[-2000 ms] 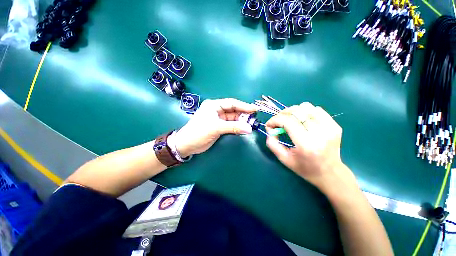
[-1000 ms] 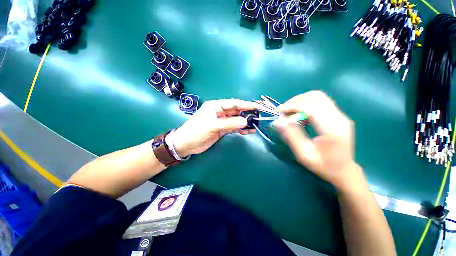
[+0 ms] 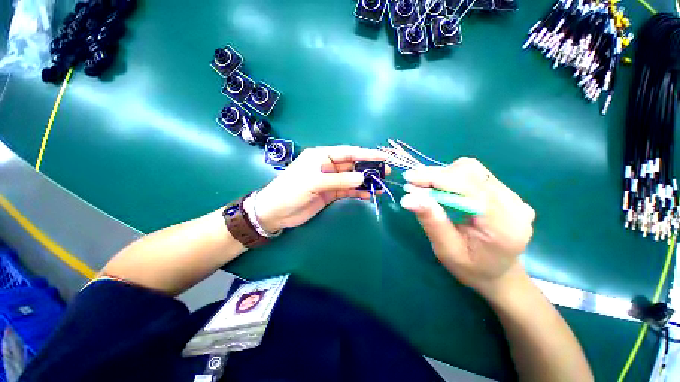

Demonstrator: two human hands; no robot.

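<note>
My left hand (image 3: 317, 186) holds a black square-flange connector (image 3: 370, 174) between thumb and fingers, its round centre facing up. Thin white and bluish wires (image 3: 376, 203) stick out of the connector and hang toward me. My right hand (image 3: 477, 220) grips a green-handled tool (image 3: 453, 200) just right of the connector; its thin shaft points toward the connector, and whether the tip touches it I cannot tell. A loose bunch of thin wires (image 3: 401, 155) lies on the green mat behind the hands.
Several loose connectors (image 3: 261, 97) lie left of centre. Wired connectors (image 3: 414, 36) are piled at top centre. Black parts (image 3: 93, 37) and a clear bag (image 3: 28, 33) are top left. Yellow-ended leads (image 3: 581, 52) and long black cables (image 3: 652, 127) are at right. A white strip (image 3: 574, 296) lies lower right.
The connector has turned in my left hand, so its square face now shows and its wires point down. My right hand has pulled back to the right, and the green handle shows more fully.
</note>
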